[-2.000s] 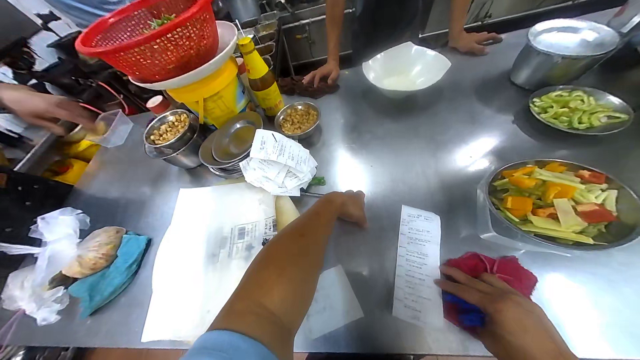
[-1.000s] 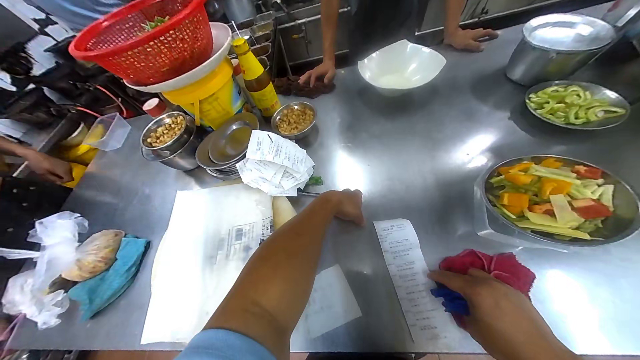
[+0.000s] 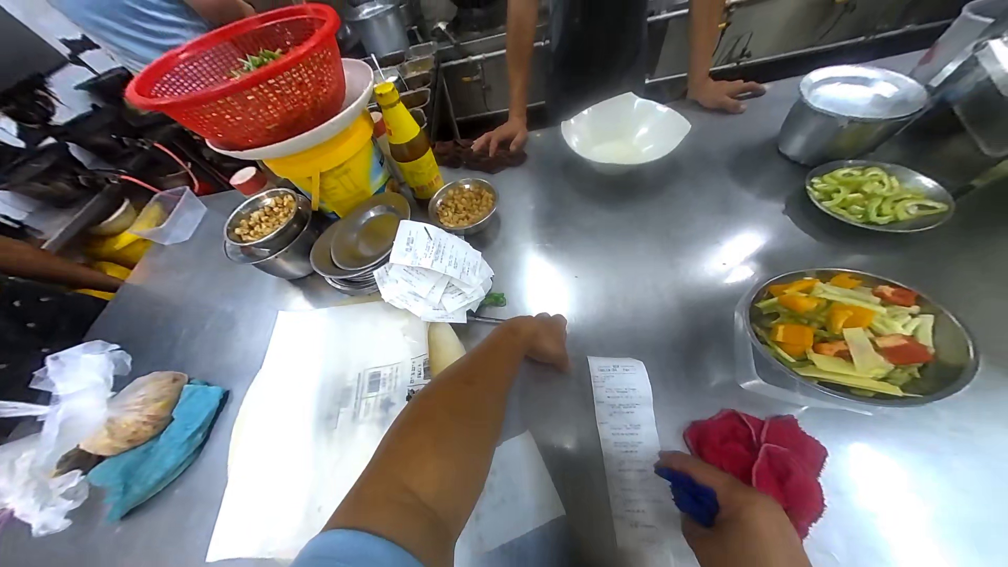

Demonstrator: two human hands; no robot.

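My left hand (image 3: 545, 340) rests on the steel table, its fingers curled and partly hidden; whether it holds anything cannot be told. Beside it a stack of printed paper slips (image 3: 435, 272) lies by the metal plates (image 3: 370, 232). A dark blue object (image 3: 690, 496), its kind unclear, is gripped in my right hand (image 3: 728, 504). That hand touches the right edge of a long printed paper slip (image 3: 624, 441). Close to its far side lies a crumpled red cloth (image 3: 760, 457). Under my left forearm are a large white printed sheet (image 3: 315, 425) and a pale vegetable (image 3: 445, 349).
Cut vegetables fill a steel tray (image 3: 957, 362) at right, with a plate of sliced green vegetable (image 3: 941, 209) behind. A white bowl (image 3: 626, 130) stands near a person's hands (image 3: 504, 136). A red basket (image 3: 236, 87), sauce bottle (image 3: 413, 150), nut bowls and teal cloth (image 3: 169, 445) occupy the left.
My right hand has come off the red cloth, which it covered two seconds ago. The long slip first shifted left and tilted, and now lies straighter. At far left, another person's hand has drawn back from the clear container.
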